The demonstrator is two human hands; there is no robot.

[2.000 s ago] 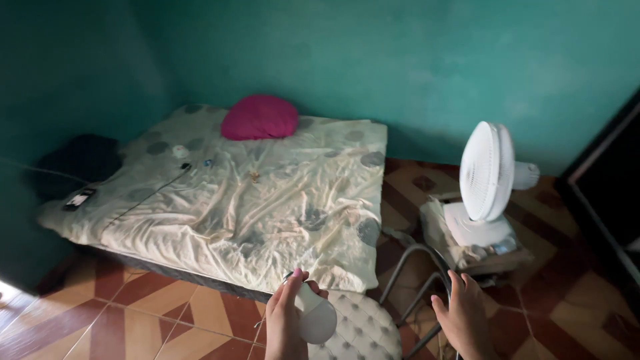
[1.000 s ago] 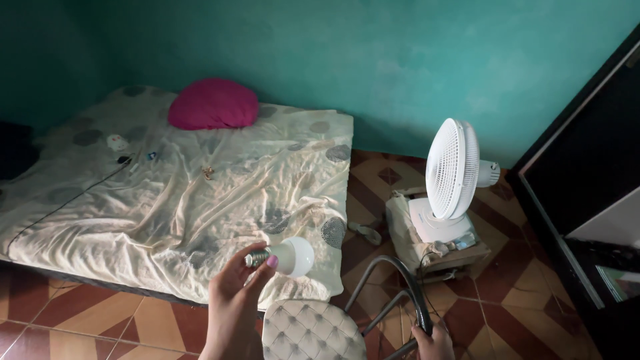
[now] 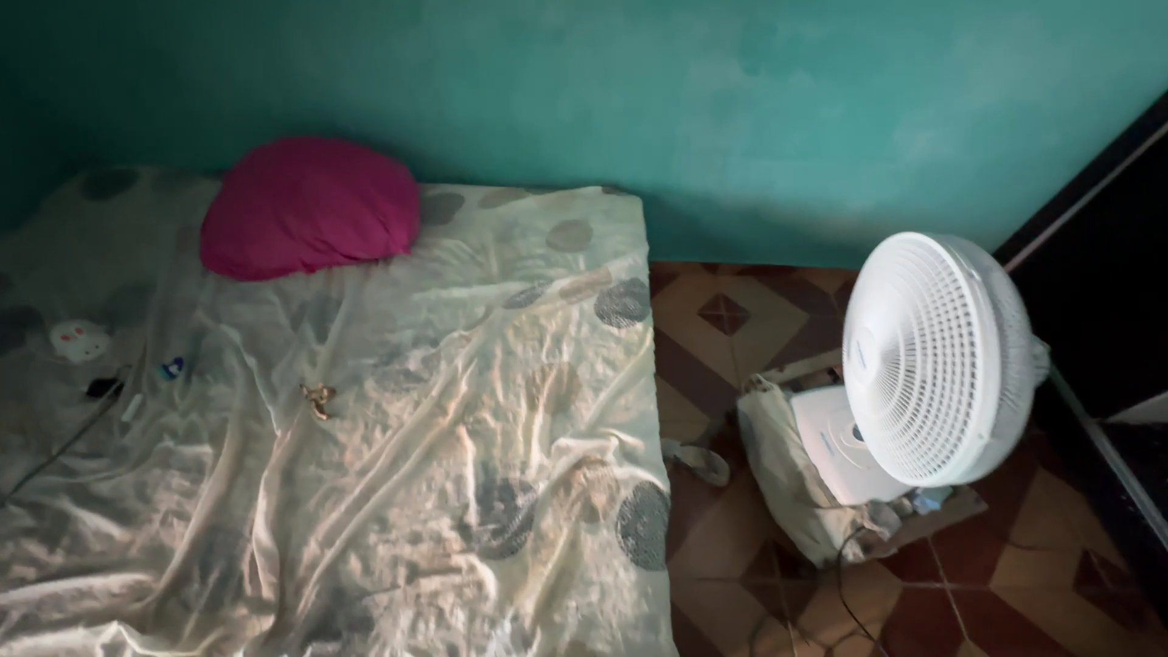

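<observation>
Neither my left hand nor my right hand shows in the head view now, and the light bulb is out of view too. A bed with a wrinkled, dotted, pale sheet (image 3: 411, 365) fills the left and middle. On it lie a magenta pillow (image 3: 310, 208) near the wall, a small white item with red marks (image 3: 79, 340), a small blue item (image 3: 172, 368), a small brownish item (image 3: 319, 400) and a dark cable (image 3: 64, 449). To the right, a white electric fan (image 3: 935, 360) stands on a cloth-covered low support (image 3: 789, 474).
A teal wall (image 3: 593, 100) runs behind the bed. Patterned floor tiles (image 3: 730, 547) lie between the bed and a dark piece of furniture (image 3: 1095, 301) at the right. On the floor are a sandal or similar shoe (image 3: 701, 462) and a thin dark cord (image 3: 844, 593).
Both hands, the light bulb in my left hand and the padded chair with its curved dark frame have left the view, which has shifted and come closer to the bed and fan.
</observation>
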